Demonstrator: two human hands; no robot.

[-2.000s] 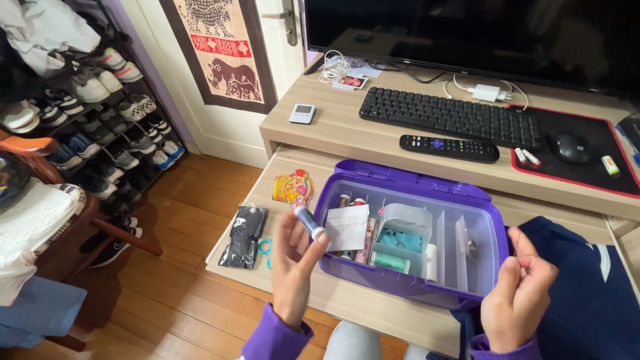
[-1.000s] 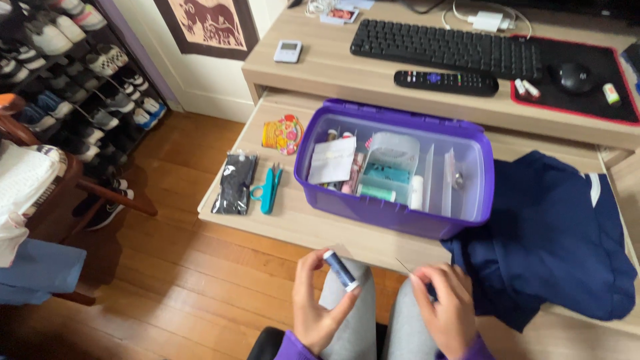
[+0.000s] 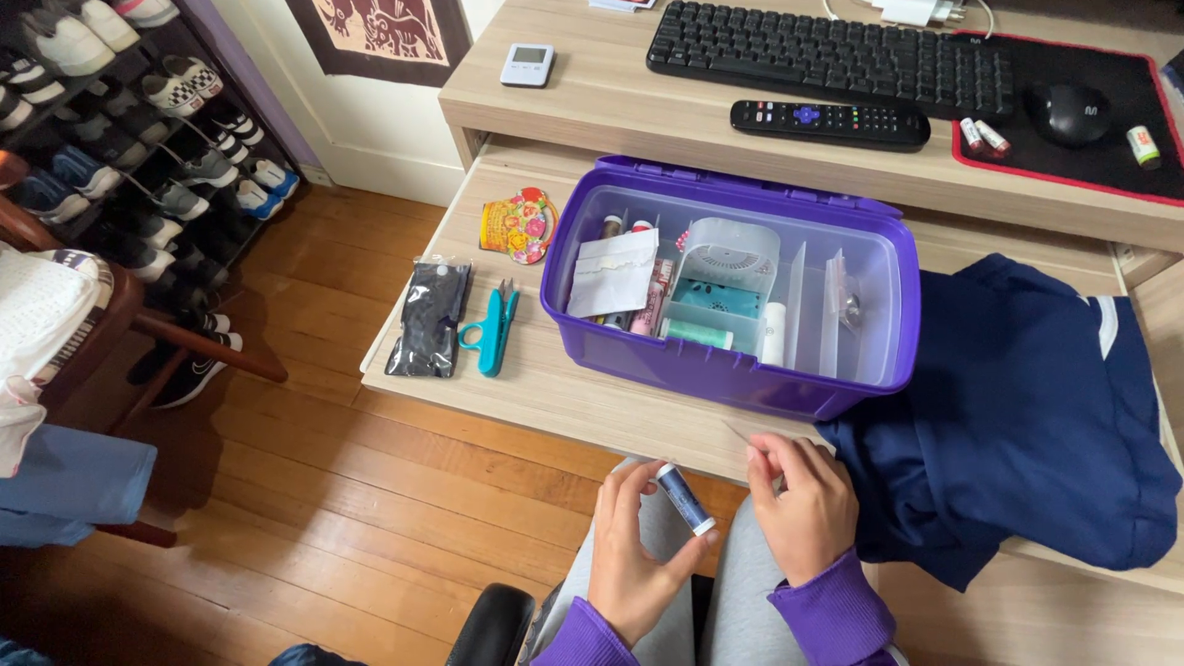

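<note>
Over my lap, my left hand [image 3: 638, 546] holds a spool of dark blue thread [image 3: 685, 499] between thumb and fingers. To its right, my right hand [image 3: 803, 499] pinches a thin needle [image 3: 737, 433] that points up and left. Beyond my hands stands an uncovered purple sewing box [image 3: 712, 381], with a green thread spool [image 3: 696, 334], a folded paper [image 3: 613, 274] and clear dividers inside. Left of the box lie teal thread snips [image 3: 498, 328], a black plastic packet [image 3: 428, 317] and a flower-basket card [image 3: 518, 226]. Dark blue fabric [image 3: 1008, 416] lies at the box's right.
The desk shelf [image 3: 592, 74] above the pull-out board holds a keyboard [image 3: 832, 57], a remote control [image 3: 830, 124], a small digital timer [image 3: 528, 66], a mouse [image 3: 1068, 113] and several batteries. A chair with clothes and a shoe rack stand at the left.
Both hands have come down from beside the box to over my lap. The right hand, empty two seconds ago, now holds a needle. The view has tilted downward.
</note>
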